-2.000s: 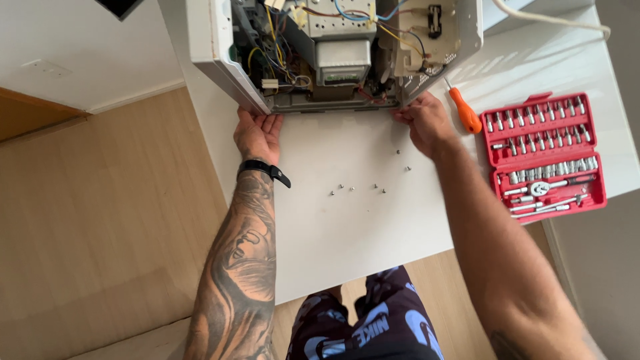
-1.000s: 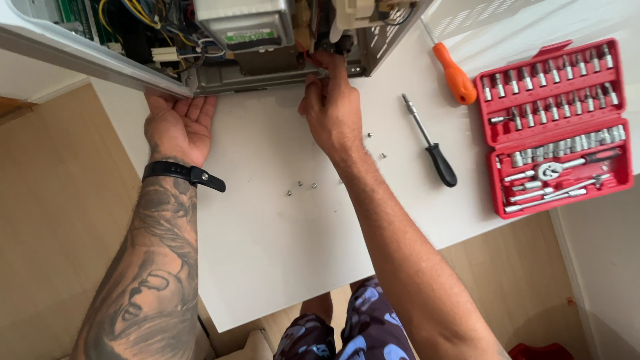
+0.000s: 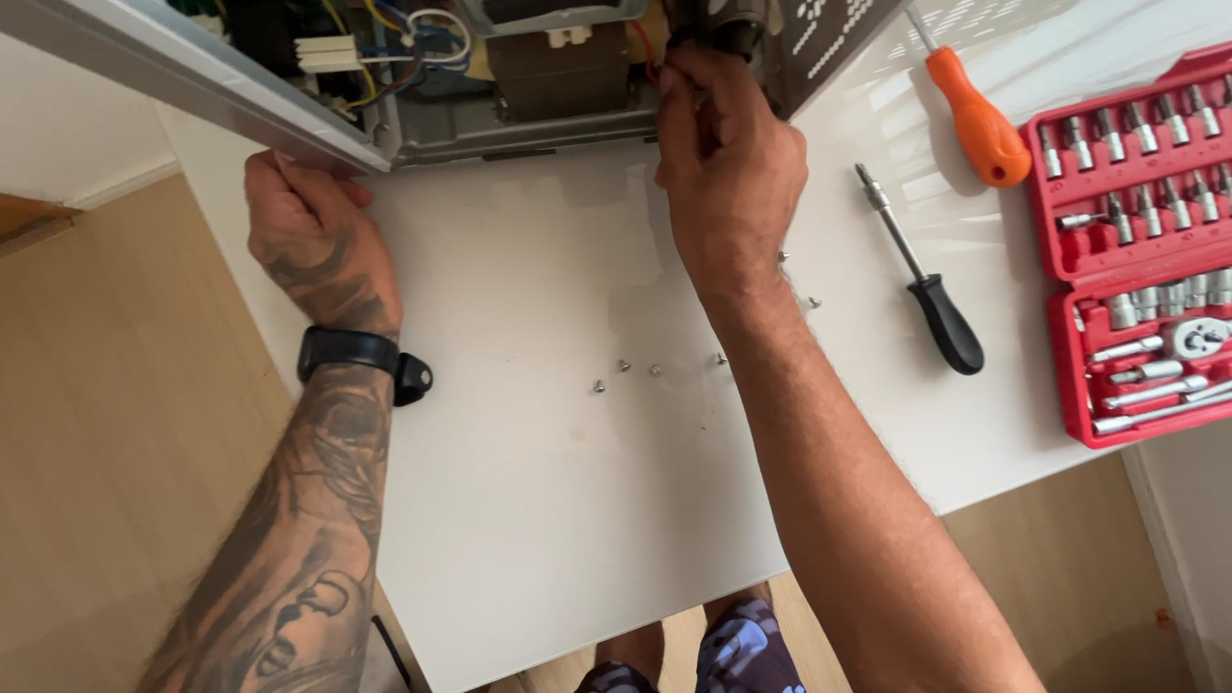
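An opened appliance, which looks like a microwave oven (image 3: 510, 144), stands at the top with its wiring and transformer (image 3: 568, 77) exposed. At its lower left corner, my left hand (image 3: 322, 226) rests against the housing's edge with curled fingers; whether it grips the edge is hard to tell. My right hand (image 3: 727, 154) reaches inside at the right, fingertips bent together beside a red wire (image 3: 643, 48) and a dark part; what they touch is hidden. Several small screws (image 3: 625, 366) lie on the white tabletop (image 3: 539, 500) between my arms.
To the right lie a black-handled bit driver (image 3: 919, 269) and an orange-handled screwdriver (image 3: 972, 115). Beyond them a red socket set case (image 3: 1068, 366) is open, holding bits, sockets and a ratchet (image 3: 1198, 337). The tabletop's front edge runs near my legs.
My left hand has curled from palm-up with extended fingers. My right hand has moved from the housing's front edge, where it was two seconds ago, into the interior. The view has shifted nearer.
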